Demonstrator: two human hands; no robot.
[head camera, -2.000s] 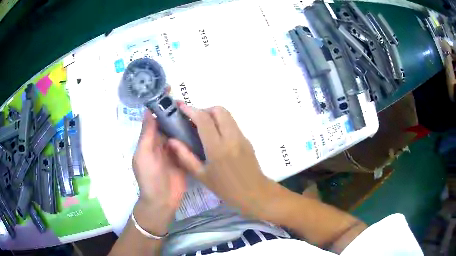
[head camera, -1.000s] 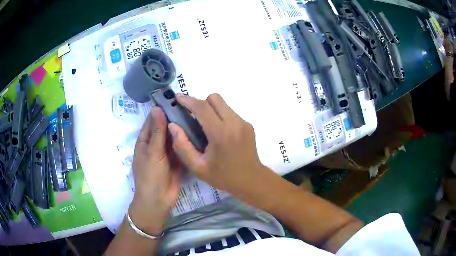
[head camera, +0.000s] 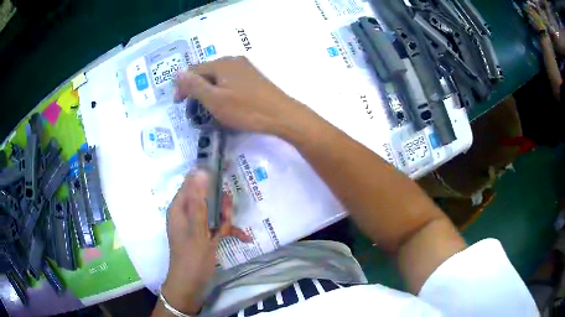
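A grey handheld fan (head camera: 210, 148) is held over the white printed sheet (head camera: 291, 68), its head away from me and its handle towards me. My left hand (head camera: 197, 229) is closed around the lower handle, fingers and thumb on its sides. My right hand (head camera: 226, 93) lies over the fan head and hides most of it; its fingers are blurred. A dark oval opening shows near the top of the handle. Whether the handle is fully closed cannot be told.
Grey handle shells (head camera: 427, 56) are piled at the right, on the printed sheet and beyond its edge. More shells (head camera: 37, 198) lie on the coloured sheet (head camera: 102, 272) at the left. A brown cardboard box (head camera: 489, 167) is beside the table. Another person's hand (head camera: 540, 17) shows at top right.
My right hand has moved from the handle up onto the fan head. The fan has turned so its handle points more directly towards me. My left hand still holds the handle.
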